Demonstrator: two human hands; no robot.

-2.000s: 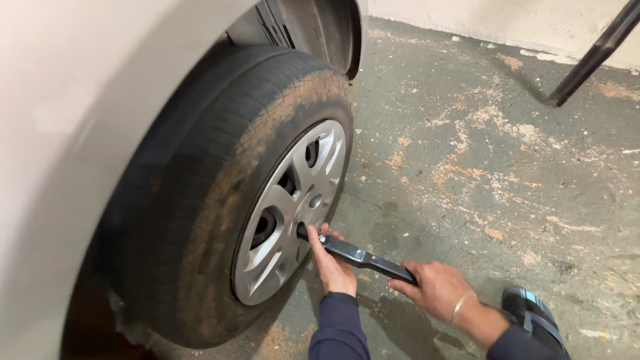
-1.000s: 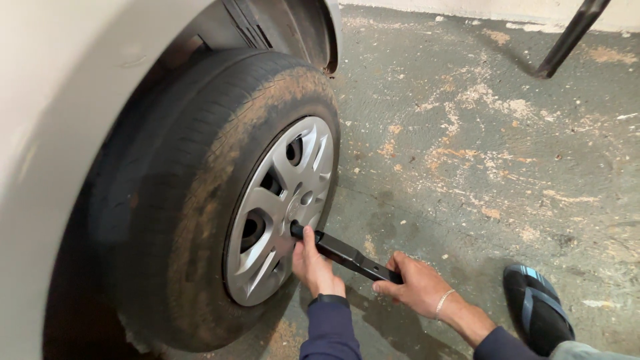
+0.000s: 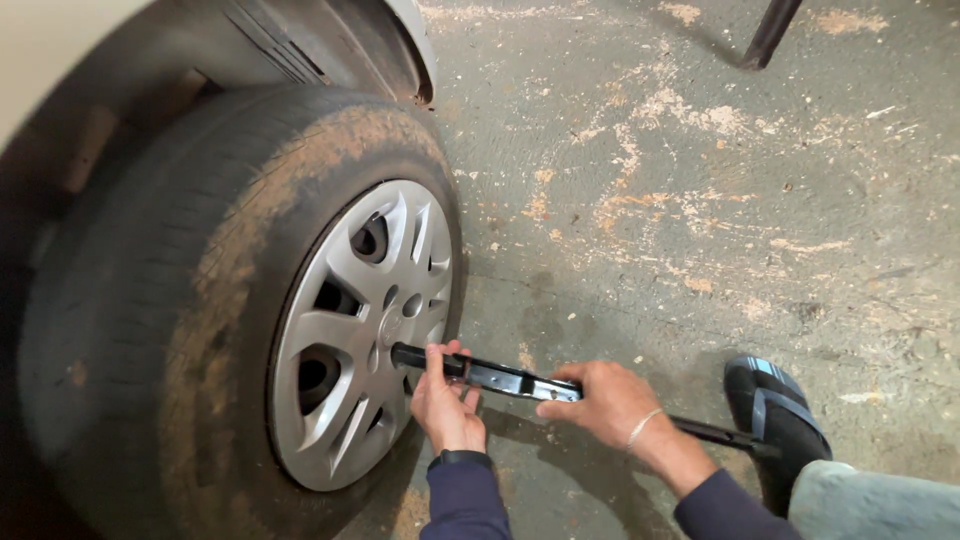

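Observation:
A car wheel with a dusty black tyre (image 3: 225, 225) and a silver hubcap (image 3: 352, 360) fills the left side. The socket end of a black metal wheel wrench (image 3: 502, 379) sits in a lug nut hole near the hubcap's centre. Around the wrench, close to the hubcap, my left hand (image 3: 448, 405) has its thumb on one side and its fingers on the other. Farther out, my right hand (image 3: 611, 401) grips the same tool, whose dark bar runs on beyond the wrist towards my foot.
The pale car body (image 3: 67, 45) and wheel arch hang over the tyre. A foot in a dark sock and flip-flop (image 3: 780, 420) stands at the right on the stained concrete floor (image 3: 675, 225). A dark metal post (image 3: 772, 34) meets the floor at the top.
Both hands have stayed on the wrench while it swung somewhat. Its long bar, not seen past my right hand before, now shows beyond the wrist. The view has shifted.

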